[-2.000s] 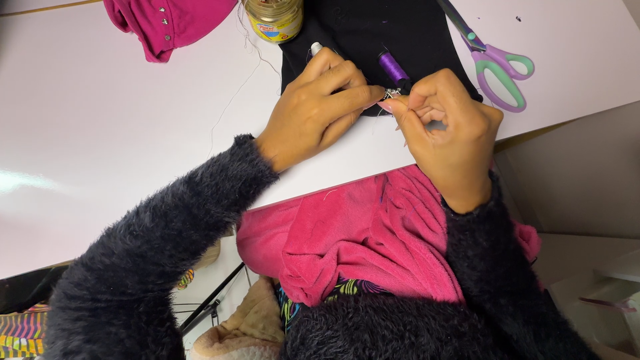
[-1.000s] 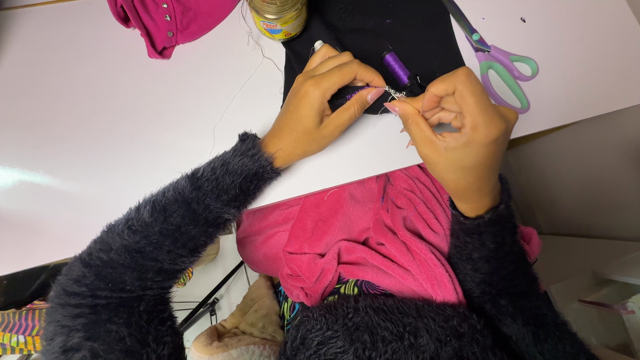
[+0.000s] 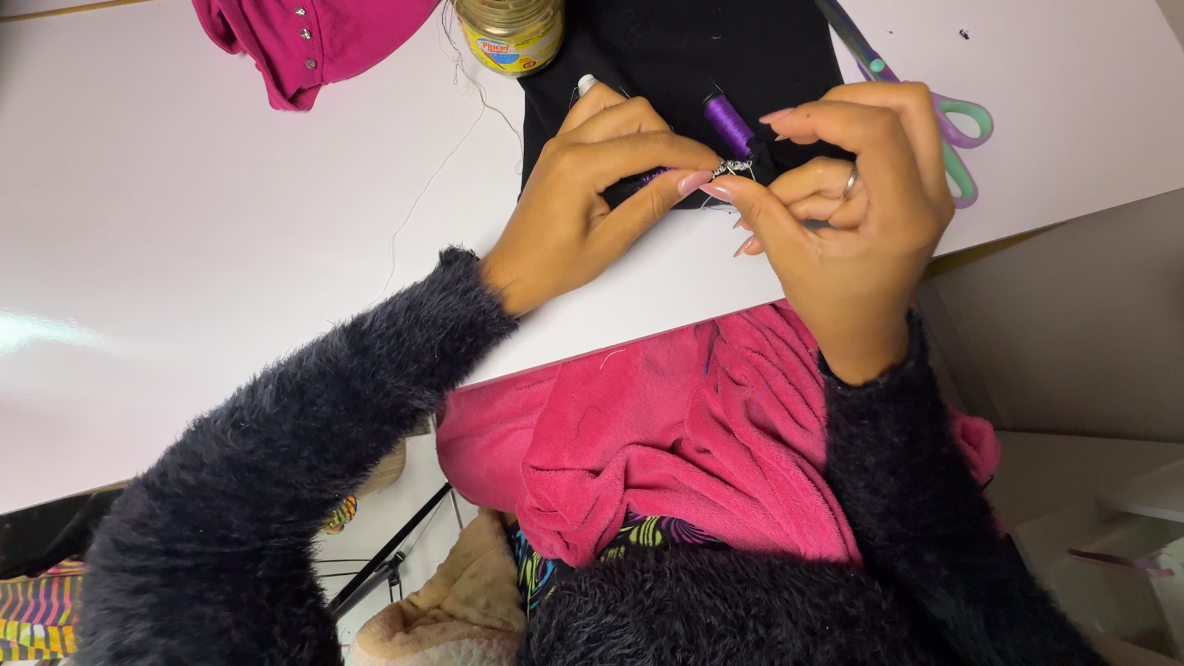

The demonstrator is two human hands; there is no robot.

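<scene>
My left hand (image 3: 597,185) pinches one end of a small silvery beaded piece (image 3: 733,167) between thumb and index finger, over the lower edge of a black cloth (image 3: 689,46). At the same piece is the thumb of my right hand (image 3: 856,199), its index finger raised away and the other fingers partly curled. Whether the right hand grips a thread or needle cannot be told. A spool of purple thread (image 3: 728,123) lies on the cloth just above the beaded piece. The white end of another spool (image 3: 586,85) shows behind my left fingers.
Scissors with purple and green handles (image 3: 962,120) lie right of the cloth. A glass jar (image 3: 511,35) with a yellow label stands at its upper left. Farther left are loose threads (image 3: 435,176) and a magenta garment (image 3: 319,42) with snaps. Pink fleece (image 3: 638,435) hangs below the table edge.
My right index finger has lifted away from the thumb, and that hand's fingers have spread. My left hand stays at the beaded piece, its index finger and thumb now lower than two seconds ago.
</scene>
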